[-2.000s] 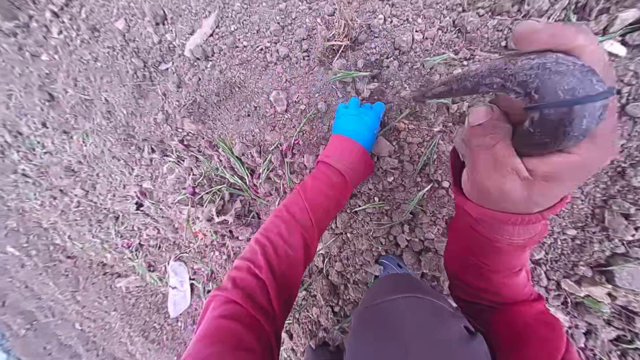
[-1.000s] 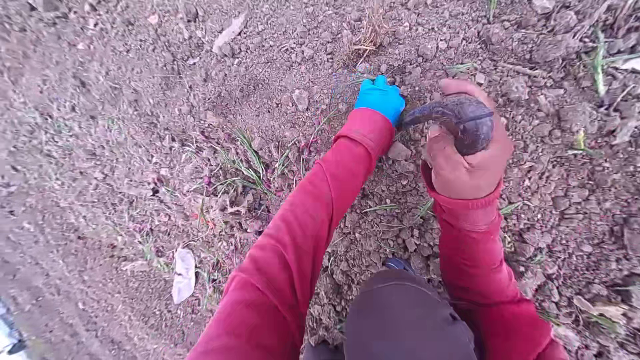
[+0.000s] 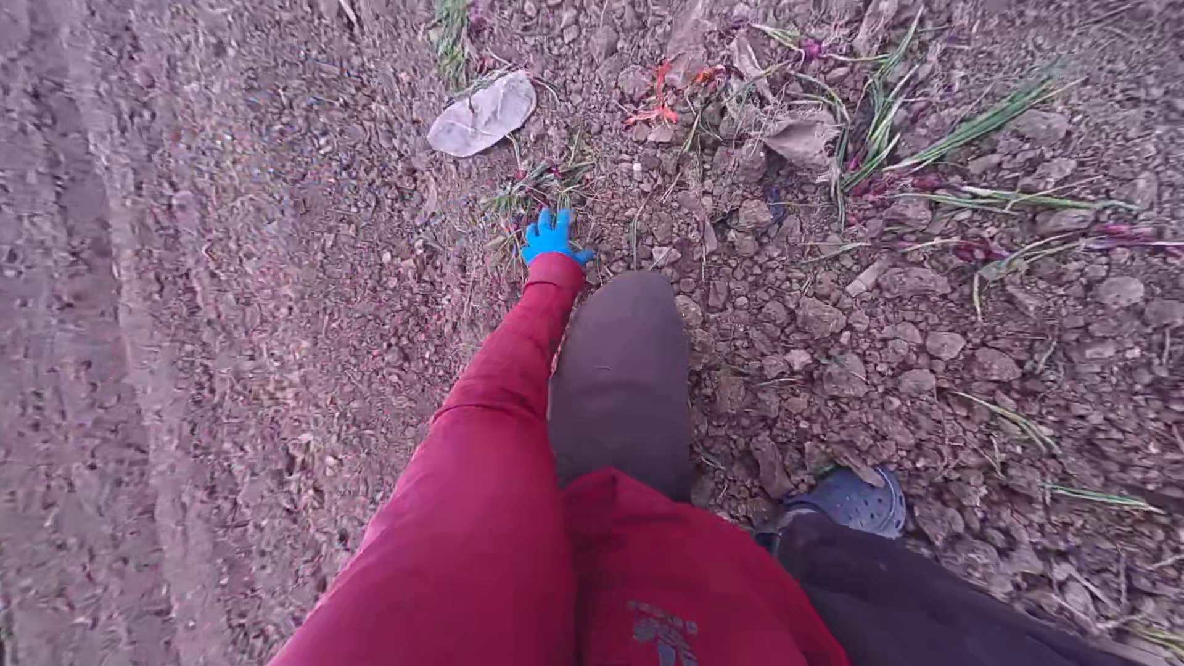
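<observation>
My left hand (image 3: 555, 238), in a blue glove and a red sleeve, reaches down to the soil with its fingers spread. It is at the lower edge of a small clump of green and reddish plants (image 3: 546, 185), and nothing shows in its grasp. A pale flat oval piece (image 3: 483, 115) lies just above that clump. Up and to the right, long green leaves (image 3: 985, 129) lie on the soil, with red-purple bulbs that look like onions (image 3: 980, 250) beside them. My right hand is out of view, and so is the dark curved tool.
Cloddy soil with stones (image 3: 819, 317) spreads to the right of my bent knee (image 3: 620, 370). A blue-grey perforated clog (image 3: 856, 499) is at lower right. Dry leaves (image 3: 803, 139) and orange-red scraps (image 3: 659, 97) lie above. A smoother soil strip (image 3: 83, 370) runs down the left.
The view has swung far to the left. My left hand has moved to the plants near the pale oval piece, its fingers now spread. My right hand and the curved tool have gone out of view.
</observation>
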